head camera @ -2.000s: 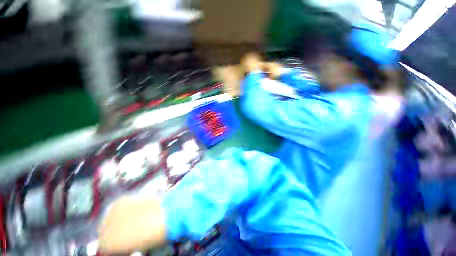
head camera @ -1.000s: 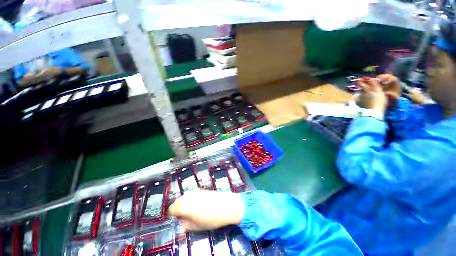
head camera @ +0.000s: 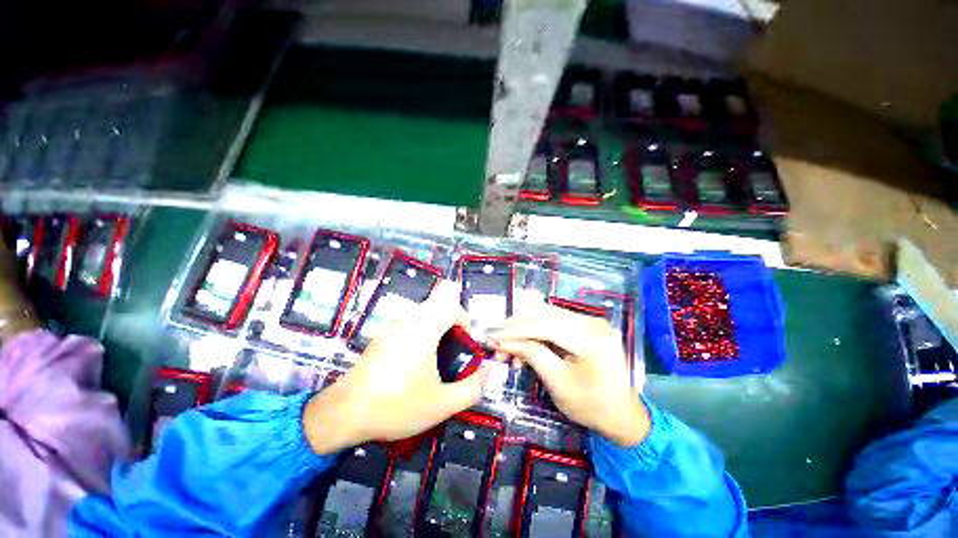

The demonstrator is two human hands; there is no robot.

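Observation:
My left hand (head camera: 394,380) is shut around a red-and-black phone housing (head camera: 459,355), which is mostly hidden by the palm and fingers. My right hand (head camera: 573,363) is at the housing's right edge, with thumb and forefinger pinched together. Whether a small red part is between them is too small to tell. Below both hands lies a clear blister tray (head camera: 200,347) with rows of housings. A blue parts bin (head camera: 758,315) with a heap of small red parts (head camera: 702,315) stands right of the tray.
A grey metal post (head camera: 525,100) and pale rail (head camera: 347,215) stand behind the tray. More housings (head camera: 657,173) lie behind the rail. Brown cardboard (head camera: 851,200) is at upper right. A pink sleeve (head camera: 53,420) is at left, a blue sleeve (head camera: 909,473) at right, and another tray's housings (head camera: 97,255) at far left.
The view has turned down and towards the tray. Both hands now meet over it, where one hand showed before. A housing is now held in my left hand.

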